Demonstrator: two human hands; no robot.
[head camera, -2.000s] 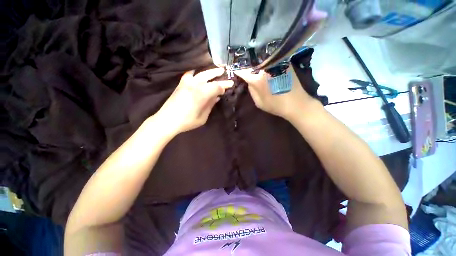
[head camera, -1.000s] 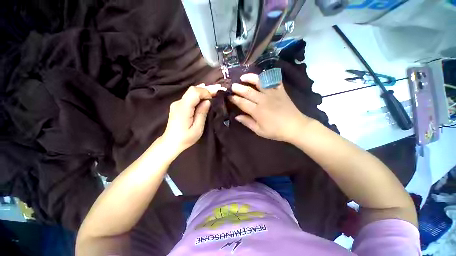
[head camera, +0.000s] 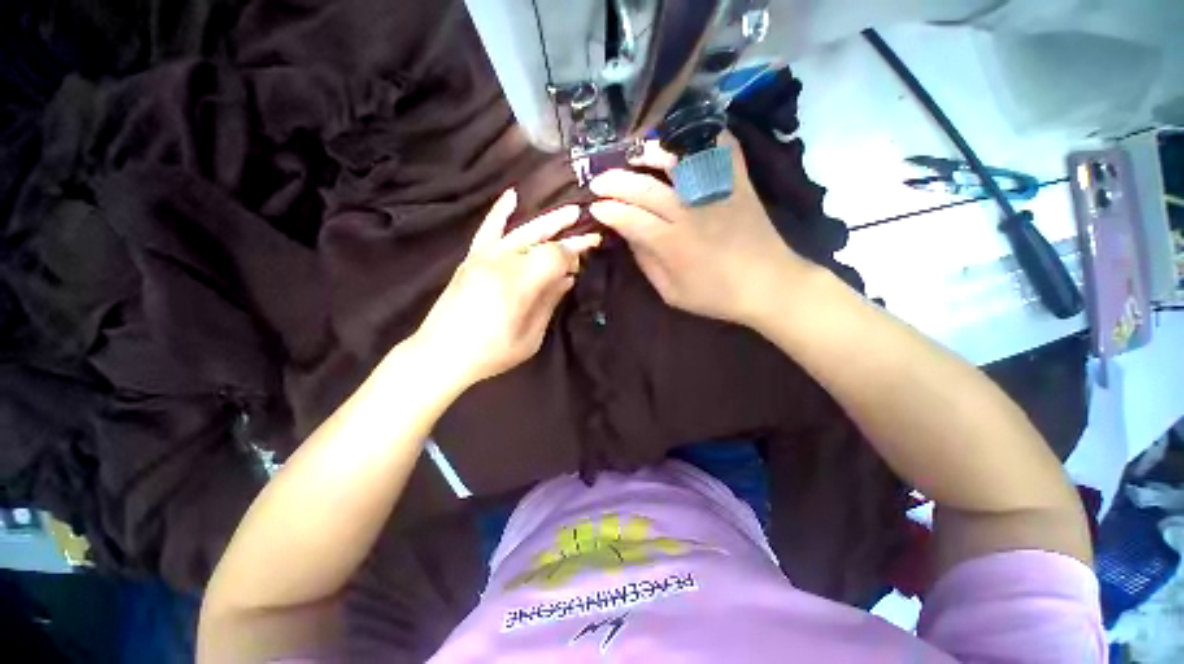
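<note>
Dark brown fabric (head camera: 312, 260) lies under the presser foot (head camera: 587, 162), in a large heap to the left and down over the lap. A gathered seam (head camera: 600, 376) runs from the foot toward me. My left hand (head camera: 509, 285) is just below the foot, its fingertips on the fabric left of the seam, thumb and fingers spread. My right hand (head camera: 682, 234) presses on the fabric right of the seam, fingers close to the foot. A grey-blue ribbed knob (head camera: 704, 175) hides part of its back. Neither hand clearly pinches the cloth.
The white sewing machine head (head camera: 519, 65) stands above the hands. At right on the white table are a black screwdriver (head camera: 1039, 266), teal-handled snips (head camera: 967, 178) and a smartphone in a pink-purple case (head camera: 1110, 260). Dark red fabric (head camera: 915, 545) shows at lower right.
The fabric has shifted relative to the foot. My left fingers have spread from their pinched pose of a second ago. My right hand has moved slightly up toward the foot.
</note>
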